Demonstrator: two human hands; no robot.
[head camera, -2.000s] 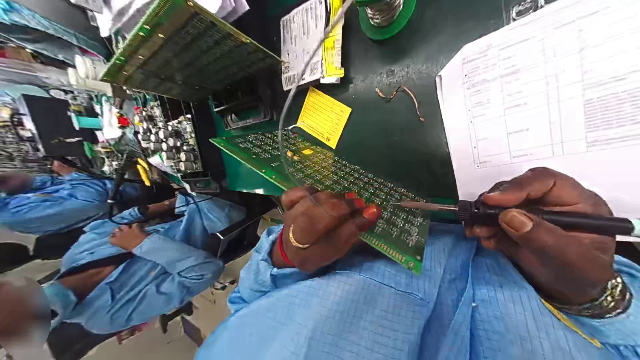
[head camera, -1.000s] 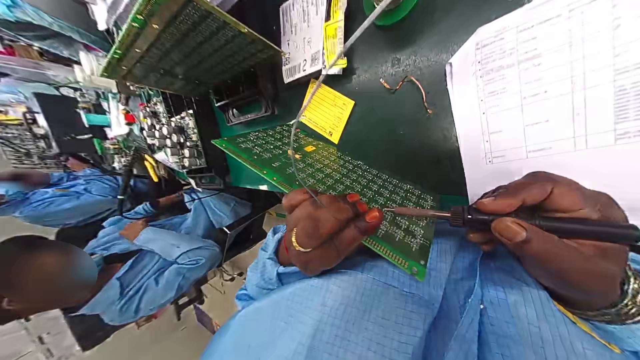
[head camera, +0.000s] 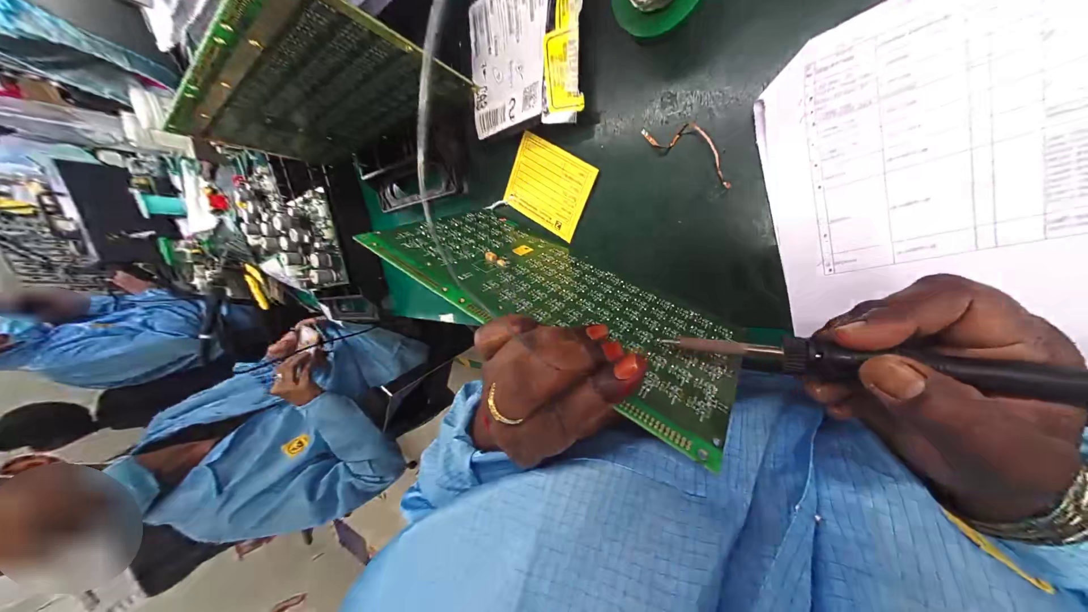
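A green printed circuit board (head camera: 595, 289) covered with small components lies tilted across the dark green work surface, one edge toward my body. My left hand (head camera: 552, 382) rests over its near edge, fingers curled around a thin grey wire or solder strand (head camera: 425, 127) that arches up from the hand; the fingertips hide its end. From the right, my right hand (head camera: 943, 391) holds a soldering iron (head camera: 833, 357) by its black handle. The iron's tip is over the board's right part, just right of my left fingertips; whether it touches cannot be told.
A larger circuit board (head camera: 314, 85) stands tilted at upper left. Near my board lie a yellow tag (head camera: 552, 185), a white label (head camera: 508, 68) and a short copper-coloured wire (head camera: 710, 144). Printed sheets (head camera: 918, 170) lie right, a green spool (head camera: 654, 21) above. Co-workers in blue coats (head camera: 272, 450) sit left.
The soldering iron's tip sits slightly farther from my left fingertips than one second ago. At left, a co-worker's head has moved lower in view. Both of my hands keep their holds.
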